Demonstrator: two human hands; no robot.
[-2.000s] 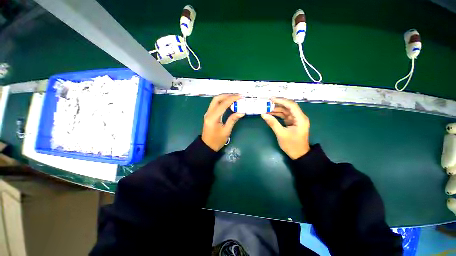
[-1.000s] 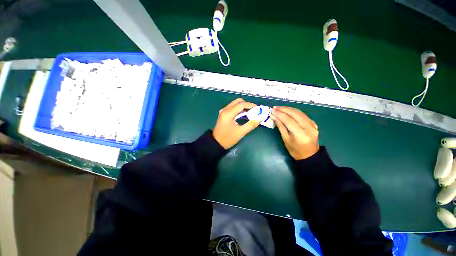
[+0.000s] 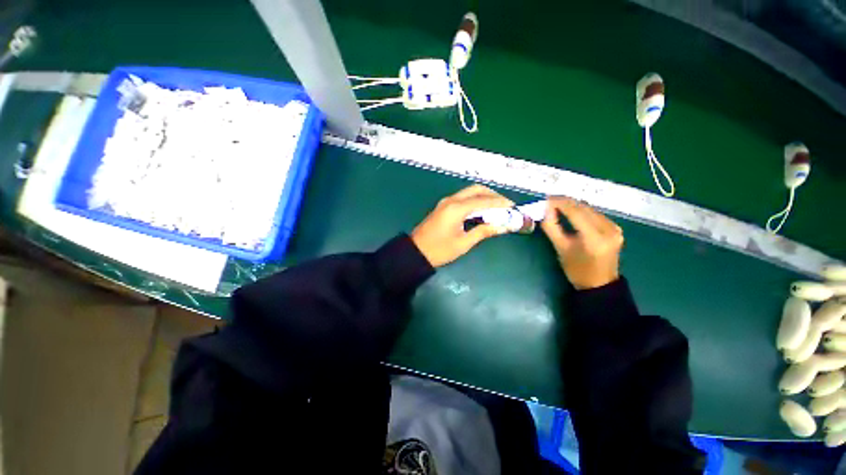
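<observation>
My left hand [image 3: 460, 227] holds a small capsule-shaped unit [image 3: 499, 219], white with a blue mark and a brown end that points right. My right hand [image 3: 584, 239] pinches a small flat white part [image 3: 536, 211] with thumb and forefinger, at the unit's brown end. Whether the part is attached to the unit cannot be told. Both hands are over the green bench, just on my side of the pale rail [image 3: 519, 173]. The unit's cord is not visible.
A blue tray [image 3: 309, 176] heaped with white parts stands at left on a white board [image 3: 130, 260]. A white post [image 3: 320, 74] rises by the rail. Corded units [image 3: 651, 100] lie on the green conveyor beyond. Cream bodies [image 3: 795, 325] are piled at right. A carton [image 3: 70, 399] is lower left.
The view has shifted right, showing more cream bodies. The unit, earlier held lengthwise between both hands, is now in my left hand, with the white part pinched in my right.
</observation>
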